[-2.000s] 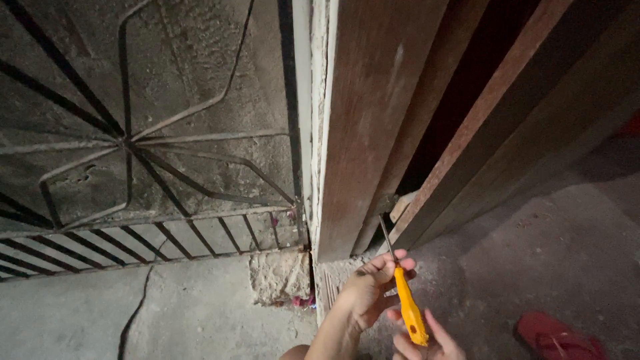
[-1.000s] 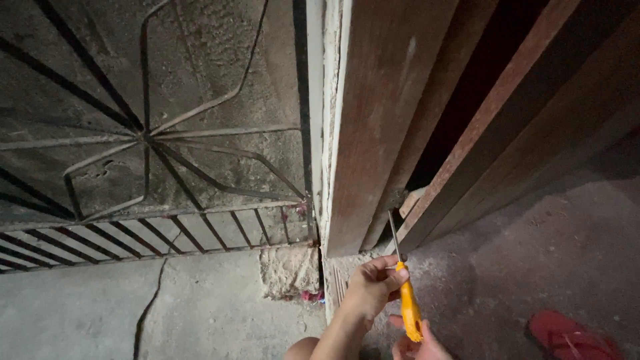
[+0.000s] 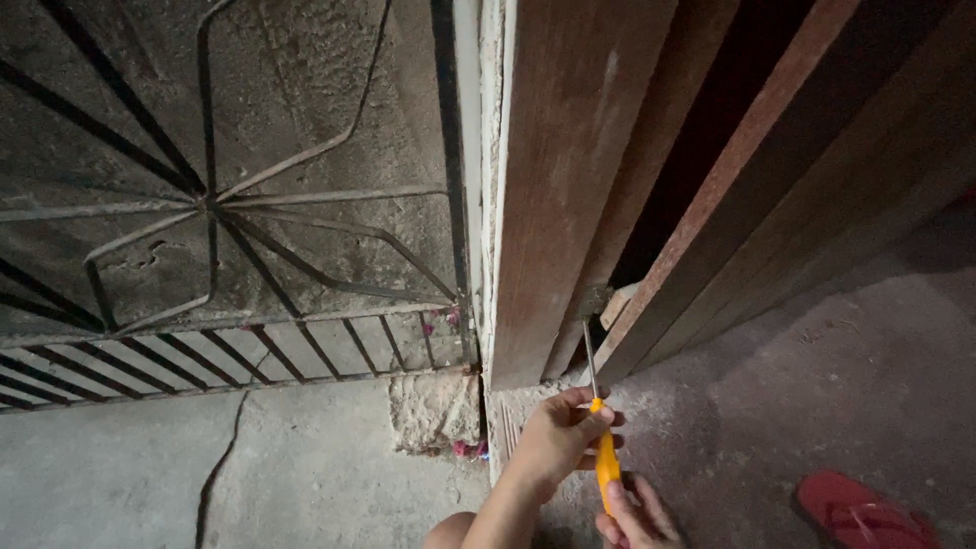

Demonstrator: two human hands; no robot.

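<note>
A screwdriver with a yellow handle (image 3: 608, 461) points up and slightly left, in the gap between a brown wooden door frame (image 3: 568, 206) and the edge of a wooden door (image 3: 724, 164). My left hand (image 3: 568, 431) pinches it where the shaft meets the handle. The fingers of my right hand (image 3: 637, 515) close on the handle's lower end. The shaft's tip is near a dark metal piece (image 3: 597, 297) low on the frame, which I take no clearer shape from; whether they touch, I cannot tell. A pale block (image 3: 619, 305) sits beside it in the gap.
A metal grille gate (image 3: 206, 204) stands at the left, above cracked concrete (image 3: 320, 465). A rough cement block (image 3: 435, 412) lies at the foot of the frame. A red flip-flop (image 3: 865, 515) is on the floor at the lower right.
Both hands stay on the screwdriver, with small shifts of the right fingers at the handle's end. The view has moved slightly.
</note>
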